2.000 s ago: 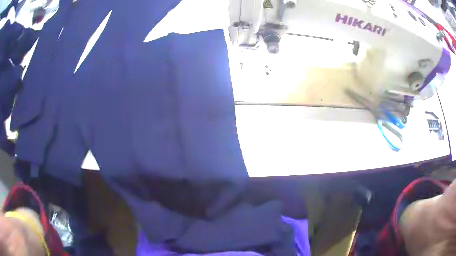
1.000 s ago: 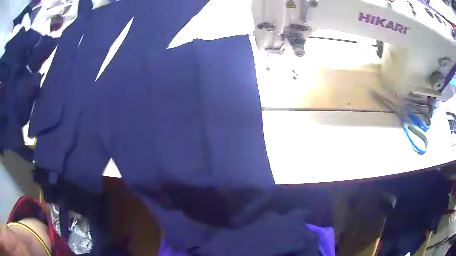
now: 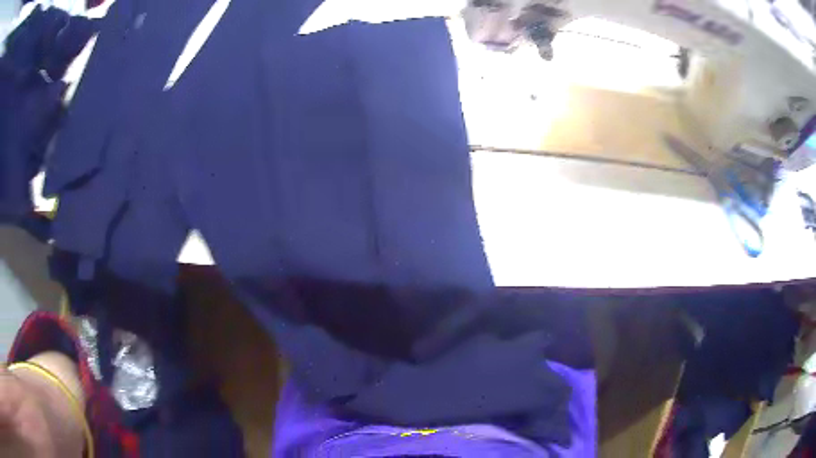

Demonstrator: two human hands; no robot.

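Observation:
Navy cloth panels [image 3: 331, 161] lie flat on the white table left of the sewing machine head [image 3: 662, 36]. Their lower end hangs over the front edge onto a purple apron [image 3: 573, 402]. The right-hand raw edge of the cloth runs down beside the bare machine bed [image 3: 590, 125]. My left hand [image 3: 36, 416] is at the lower left corner, cut off by the edge, with a yellow band at the wrist and a red-and-black checked sleeve. Its fingers are out of the picture, away from the cloth. My right hand is not in view.
Scissors with blue handles [image 3: 741, 215] lie on the right of the bed, slightly blurred. A crumpled navy heap [image 3: 31, 116] is at the far left. Clear crinkled plastic [image 3: 134, 371] shows below the table at left. More dark cloth [image 3: 743, 349] is below the table at right.
The view first shifted so that my right hand left the picture, then tilted so the table and machine sit higher. The cloth and scissors stay in place. My left hand remains at the lower left.

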